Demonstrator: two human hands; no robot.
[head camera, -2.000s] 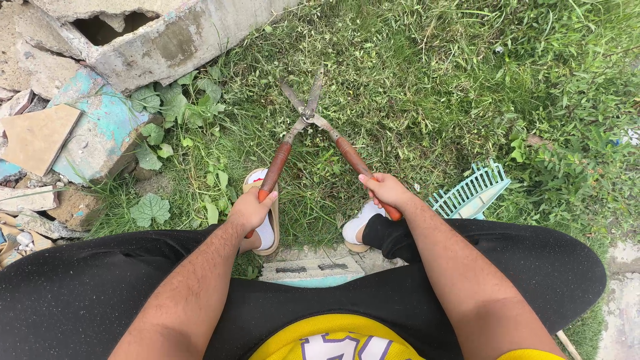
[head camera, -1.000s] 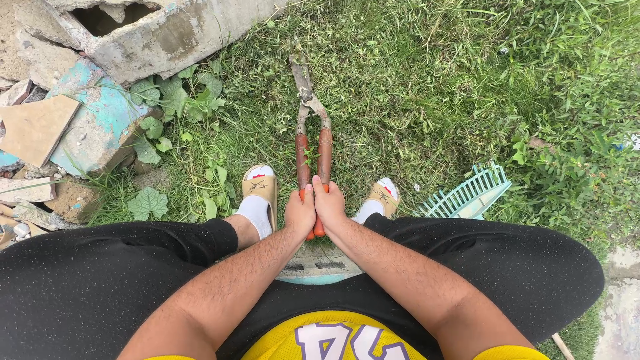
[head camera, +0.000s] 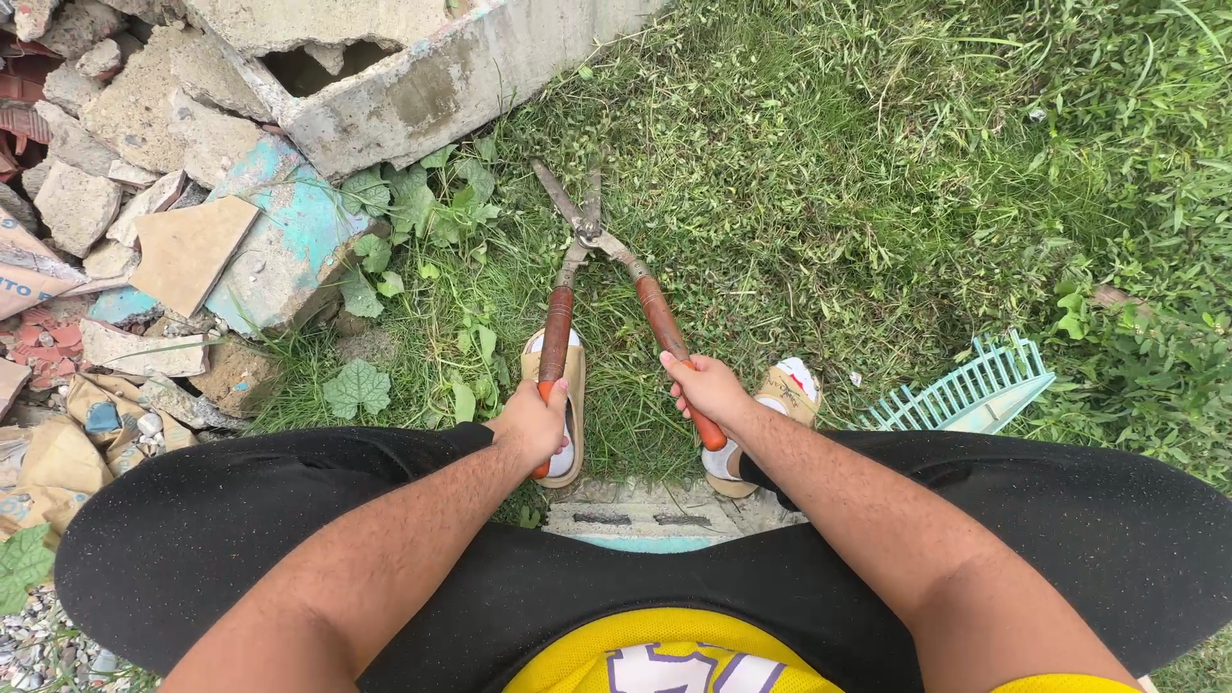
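Observation:
My left hand (head camera: 531, 423) is closed around one red-brown handle of a pair of hedge shears (head camera: 588, 231), near its orange end. The other handle is in my right hand (head camera: 707, 393), whose fingers wrap it just above the orange tip. The handles are spread, and the two worn metal blades stand apart over the cut grass (head camera: 770, 241), pointing away from me. One blade tip is partly lost against the grass. My feet, in tan sandals (head camera: 576, 414) and white socks, rest on either side below the shears.
A pale teal plastic rake head (head camera: 972, 390) lies on the grass by my right knee. Broken concrete and tile rubble (head camera: 192, 250) is heaped at the left, below a concrete block with a hole (head camera: 414, 96). Broad-leaved weeds (head camera: 358, 388) grow beside the rubble. A concrete edge (head camera: 654, 515) runs beneath me.
One second ago my hands were together and the shears closed; now my hands are apart and the blades spread. Two seconds ago they were also spread.

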